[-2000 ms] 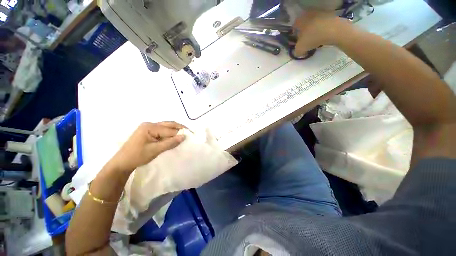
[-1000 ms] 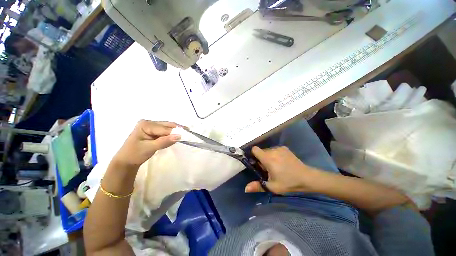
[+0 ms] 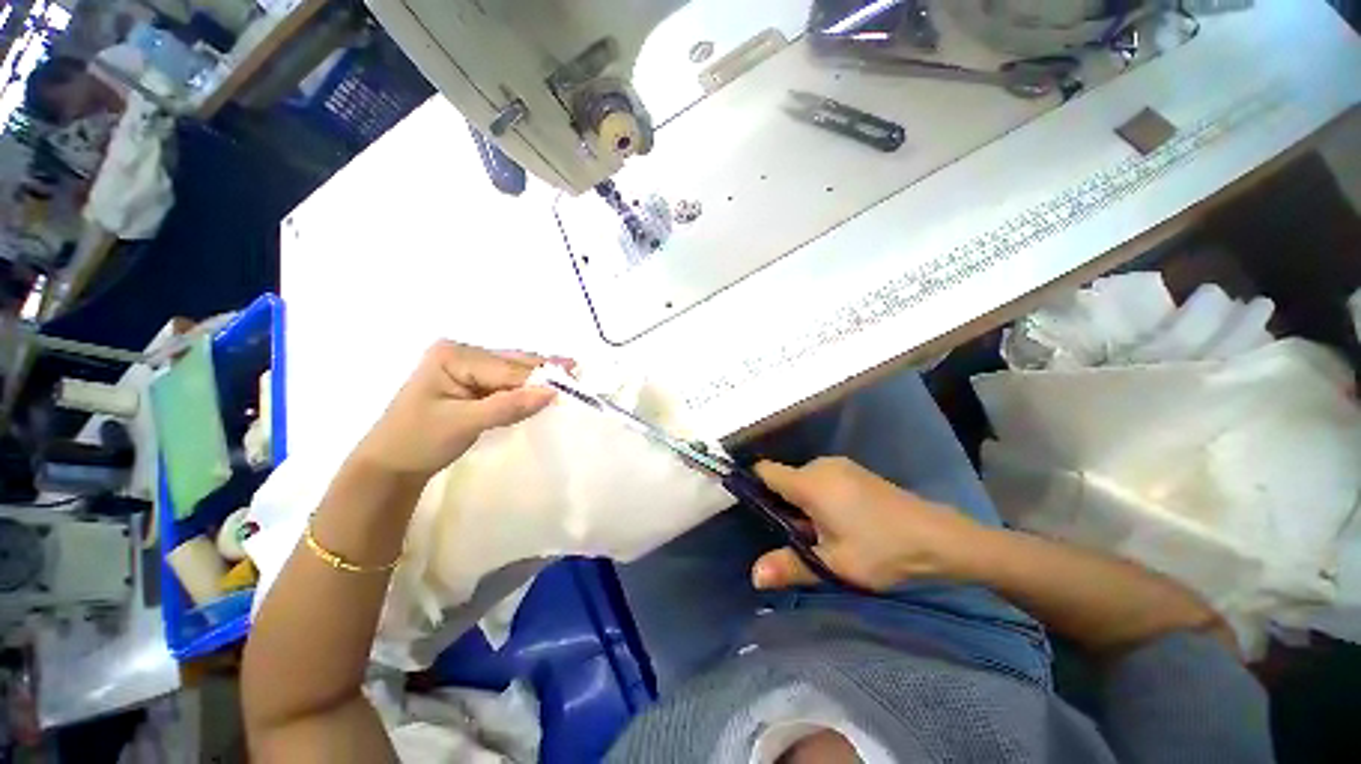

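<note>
My left hand [image 3: 463, 411] pinches the top edge of a cream-white cloth [image 3: 552, 485] at the table's front left. The cloth hangs over the table edge towards my lap. My right hand [image 3: 851, 523] holds black-handled scissors [image 3: 699, 452] by the loops. The blades point left and lie along the cloth's upper edge, their tips close to my left fingertips. The blades look nearly closed; whether cloth is between them cannot be told.
The sewing machine head [image 3: 523, 75] stands behind, its needle over the needle plate [image 3: 645, 227]. Dark snips [image 3: 845, 120] and a brown square [image 3: 1145, 132] lie on the table. A blue bin [image 3: 224, 634] with spools is at left. White cut pieces [image 3: 1179, 448] are piled at right.
My right hand first reached to the scissors at the back of the table, then brought them to the cloth. Since the last earlier frame the blades have closed together. My left hand keeps its pinch.
</note>
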